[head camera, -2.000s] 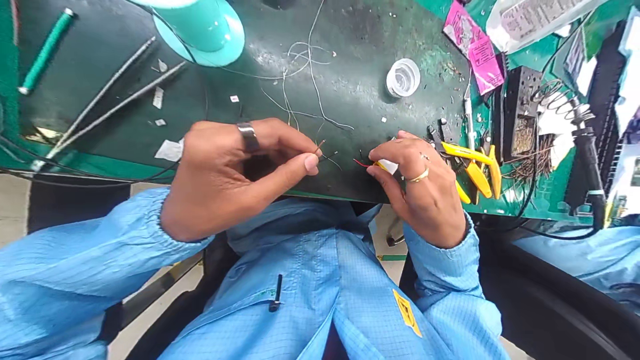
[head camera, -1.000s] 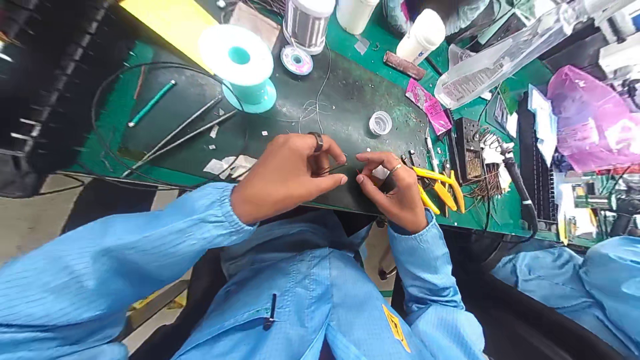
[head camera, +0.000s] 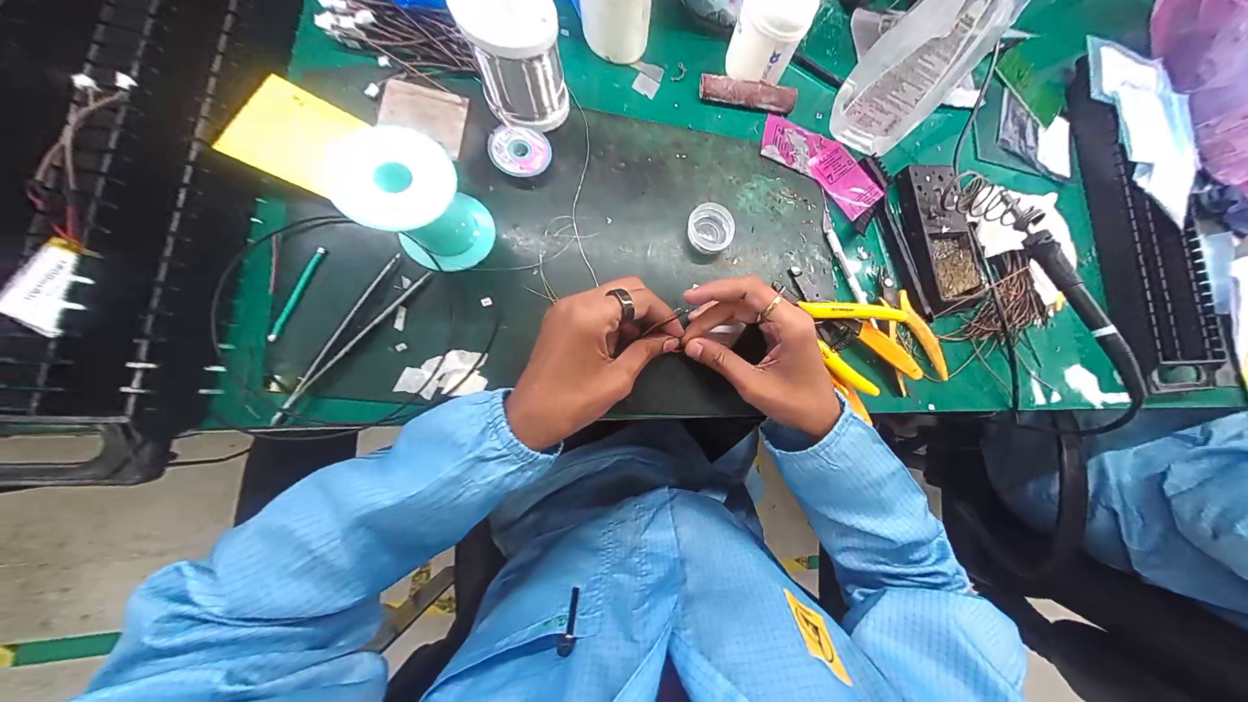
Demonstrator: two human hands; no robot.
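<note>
My left hand point(head camera: 592, 353) pinches a thin wire between thumb and forefinger near the front edge of the dark mat point(head camera: 643, 166). Close against it, my right hand point(head camera: 763, 341) pinches a small part on the wire with thumb and forefinger; the fingertips nearly touch and hide most of that part. Fine wires point(head camera: 570, 229) run over the mat beyond my left hand. A small clear plastic cup point(head camera: 711, 228) stands past my right hand. Yellow-handled pliers or cutters point(head camera: 882, 341) lie just right of my right hand.
A teal and white spool point(head camera: 450, 234), tweezers point(head camera: 341, 336) and a solder reel point(head camera: 520, 152) are at the left. Bottles point(head camera: 770, 34) line the back. A soldering iron point(head camera: 1072, 278) and its stand point(head camera: 941, 234) are at the right. Another person's blue sleeve point(head camera: 1170, 497) shows at far right.
My two hands have come together from being apart two seconds ago. The red-tipped piece that showed at my right fingers is now mostly hidden. The view has shifted and takes in more of the bench.
</note>
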